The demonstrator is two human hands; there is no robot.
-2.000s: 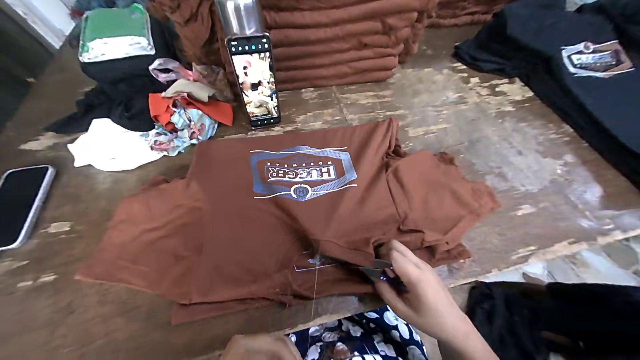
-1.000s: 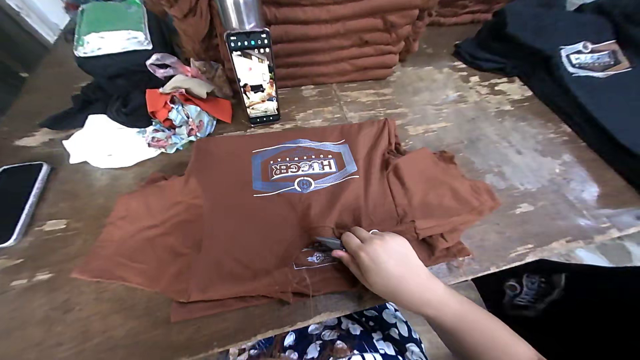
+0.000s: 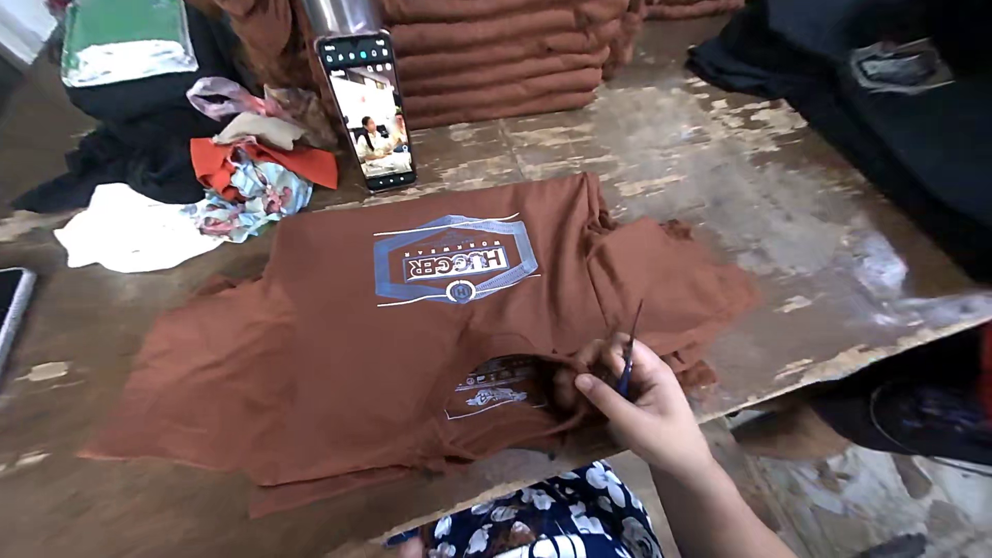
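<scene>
A rust-brown T-shirt with a blue and white chest print lies spread on the worn wooden table, its neck opening towards me. My right hand pinches the neckband at the right side of that opening. The same hand holds a small pointed cutting tool, probably thread snips, its dark blade pointing up. More print shows inside the neck. Only a bit of my left hand shows at the bottom edge, beside the blue floral cloth on my lap; what it does is hidden.
A phone leans upright against a metal cylinder behind the shirt. Folded brown garments are stacked at the back. Fabric scraps and a white cloth lie left, another phone at the left edge, black garments right.
My right hand has moved right along the neck from the inner print and now grips the neckband. The neck opening is lifted wider. The tool's blade now points up instead of left.
</scene>
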